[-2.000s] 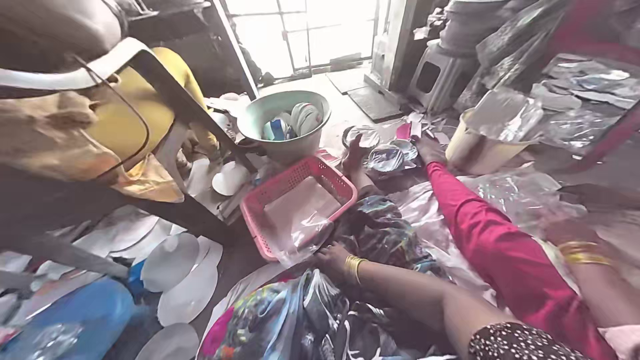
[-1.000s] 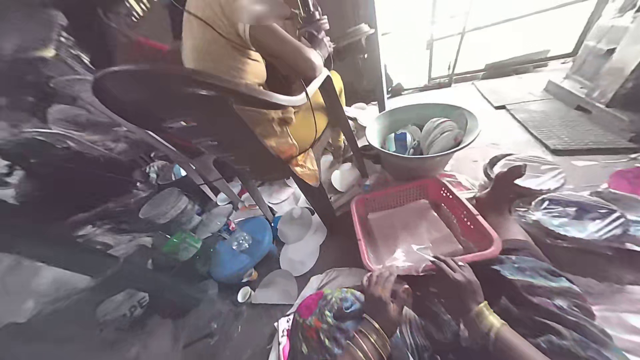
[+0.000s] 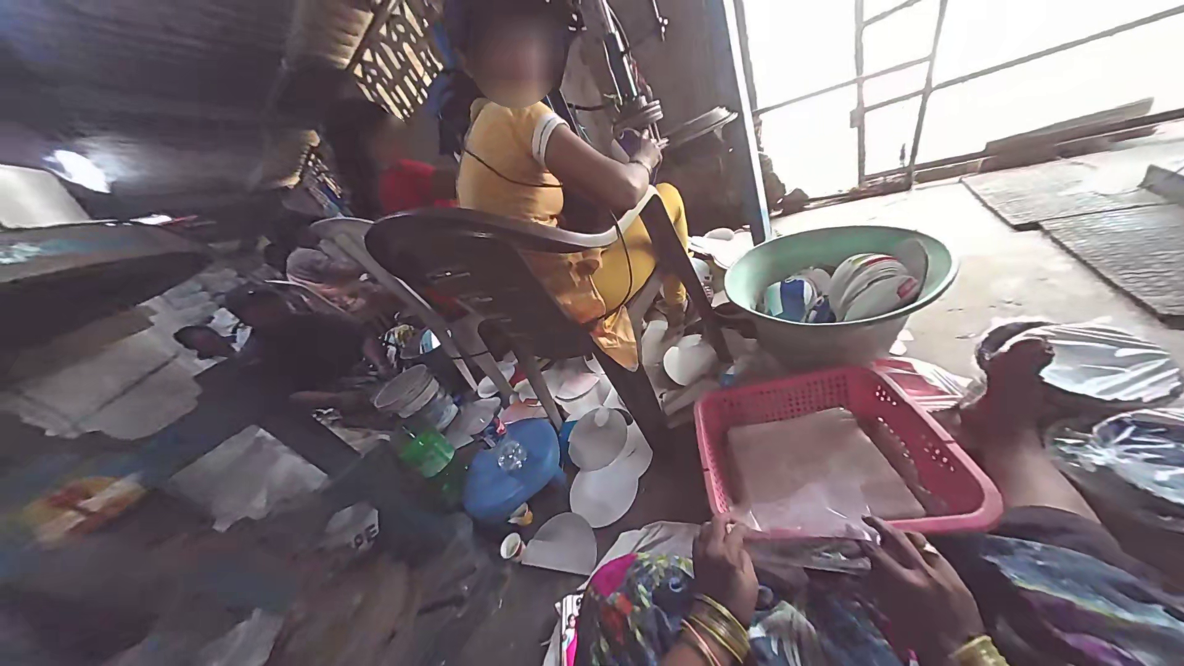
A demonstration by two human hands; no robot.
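At the near rim of the pink plastic basket (image 3: 982,499), my left hand (image 3: 726,564) pinches one corner of a clear plastic sheet or bag (image 3: 814,548). My right hand (image 3: 920,583), with a ring on a finger, has its fingers on the other end of that plastic. Gold bangles circle both wrists. Inside the basket lies a stack of flat pale sheets (image 3: 814,458), with part of the clear plastic over its near edge. Patterned cloth covers the lap under both hands.
Beyond the basket stands a green basin (image 3: 805,333) holding stacked round pieces (image 3: 869,287). A person in yellow (image 3: 509,176) sits on a dark plastic chair (image 3: 481,268). White discs (image 3: 601,495) and a blue stool (image 3: 513,472) are at left. Wrapped round items (image 3: 1110,361) lie by my foot.
The view has swung far to the left. Two seconds ago one hand was at the wrapped round items and the other at the basket; now both are at the basket's near rim.
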